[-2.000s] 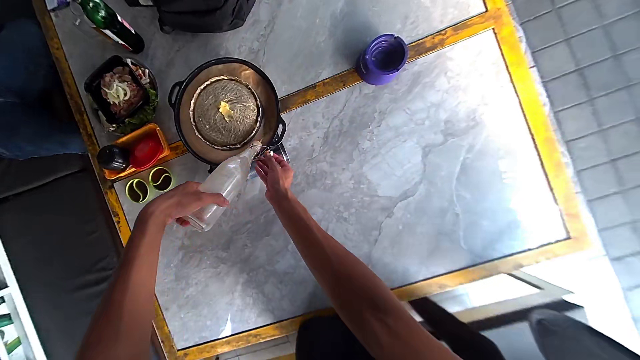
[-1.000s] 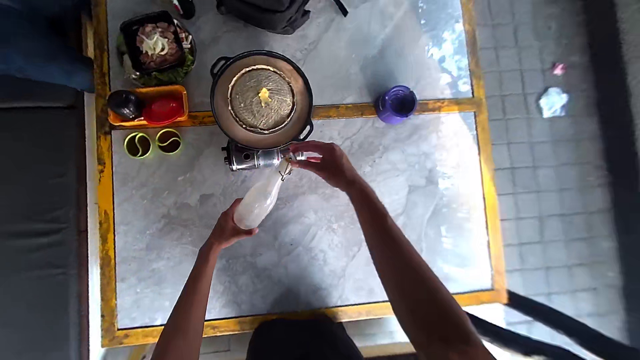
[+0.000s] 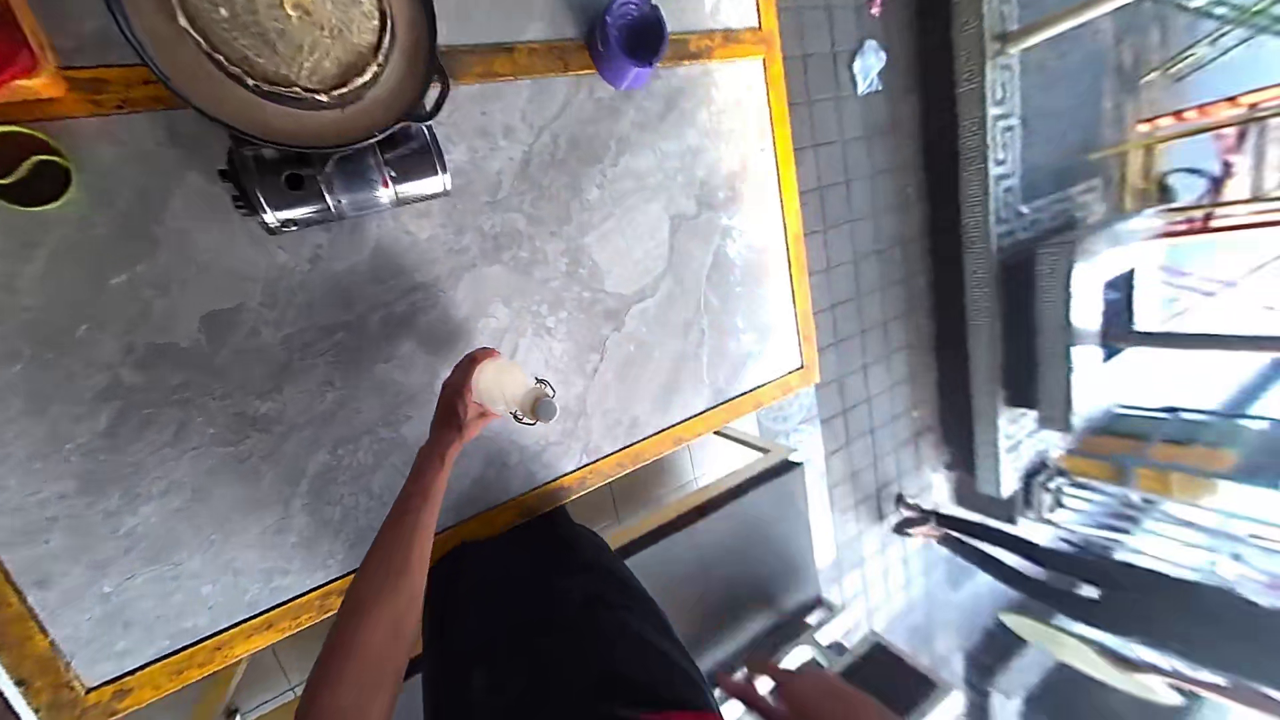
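Observation:
My left hand grips a swing-top bottle with whitish contents, upright or nearly so over the grey tabletop near its front edge. The bottle's grey stopper faces up, with the wire clasp around its neck. Low in the view, my right hand is blurred, off the table's front side to the right of my lap; what it holds, if anything, cannot be told. Farther back is a portable gas stove with a round grill pan on it, a piece of fat on the dome.
A purple cup-like container stands at the back right. At the left are a green-rimmed cup and part of an orange tray. A yellow-edged bench is beside my legs. A person is on the walkway at right.
My left hand has brought the bottle away from the stove toward the table's front edge. My right hand has left the bottle's neck and moved down off the table. The view has swung right.

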